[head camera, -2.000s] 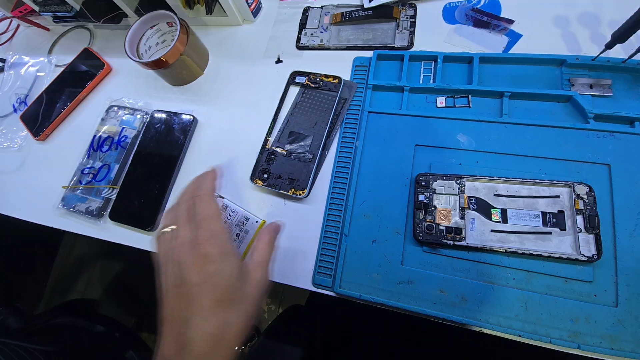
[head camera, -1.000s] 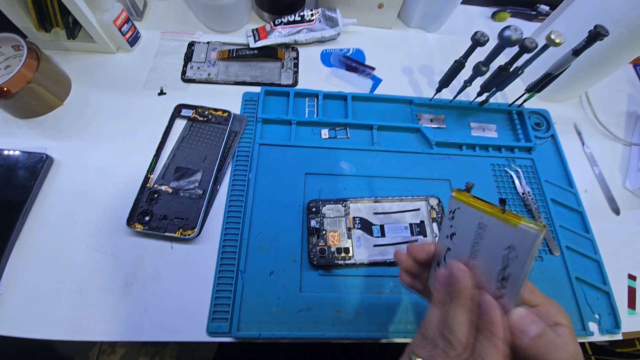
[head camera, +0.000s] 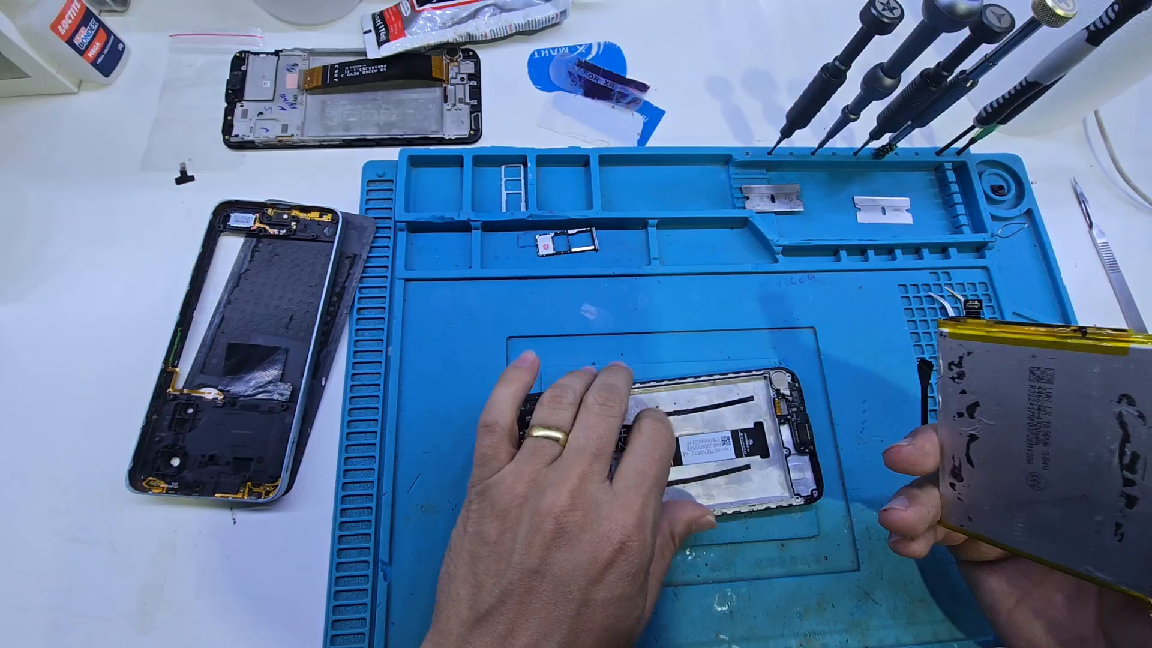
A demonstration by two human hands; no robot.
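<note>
An opened smartphone frame (head camera: 720, 450) lies on the blue silicone repair mat (head camera: 450, 333), its flex cable and two black adhesive strips exposed. My left hand (head camera: 576, 477), with a ring on one finger, rests over the frame's left part, fingertips at its upper edge and thumb by its lower edge; that part is mostly hidden. At the right, above the mat, my right hand (head camera: 936, 513) holds a grey phone battery (head camera: 1044, 441) with yellow tape along its top, a small connector sticking up and black residue on its face.
A phone's mid-frame (head camera: 243, 432) lies left of the mat, another phone chassis (head camera: 378, 108) behind. Upright screwdrivers (head camera: 828, 85) line the mat's back right. Razor blades (head camera: 772, 198) and SIM trays (head camera: 567, 241) sit in its compartments; a scalpel (head camera: 1111, 261) lies at far right.
My left hand has come off the battery and onto the phone frame. The battery has moved right in my right hand. Two seconds ago a hand was by a battery left of the mat.
</note>
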